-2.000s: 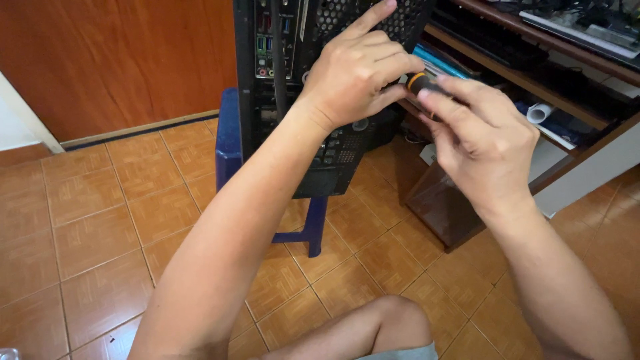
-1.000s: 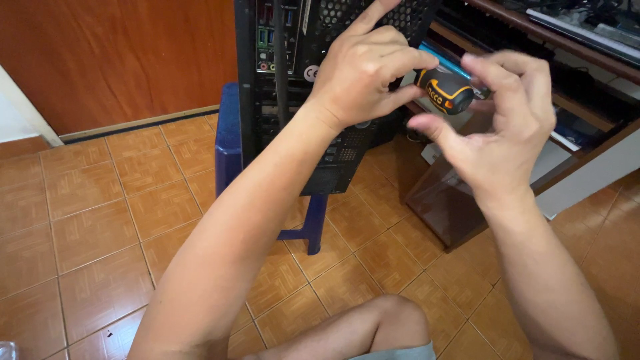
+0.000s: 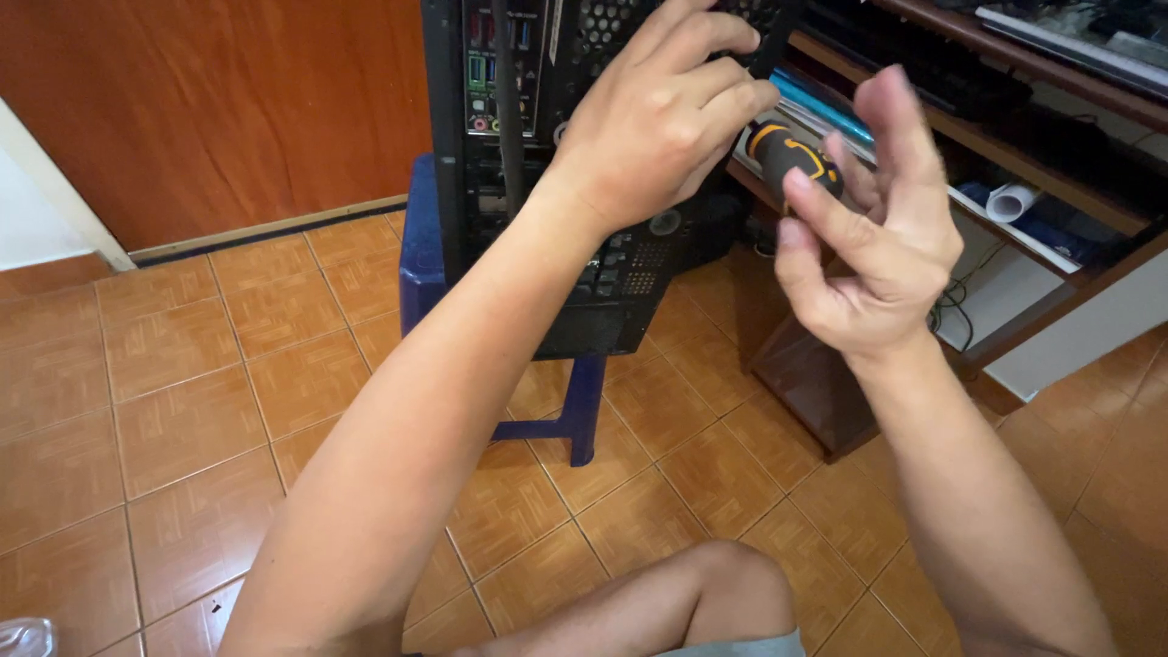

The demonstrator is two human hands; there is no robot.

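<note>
A black desktop computer case (image 3: 593, 319) stands on a blue plastic stool (image 3: 584, 411), its rear ports and vent mesh facing me. My left hand (image 3: 671, 119) lies over the upper right of the rear panel, fingers bent near its edge; whether it grips anything is hidden. A screwdriver with a black and orange handle (image 3: 792, 160) points toward the case just right of those fingers, its tip out of sight. Around the handle's near end is my right hand (image 3: 867, 210), thumb and one finger close to it, the other fingers spread. Whether they touch the handle is unclear.
A dark wooden desk with shelves (image 3: 1086, 201) rises on the right, holding a rolled white paper (image 3: 1011, 203) and blue items. Cables (image 3: 954, 315) hang below. A wooden door (image 3: 219, 109) is at the upper left. Clear plastic (image 3: 26, 637) lies at the floor's lower left.
My right hand's fingers have shifted about the screwdriver handle and spread further apart than two seconds ago. The handle shows a different side. My left hand has stayed near the case's right edge.
</note>
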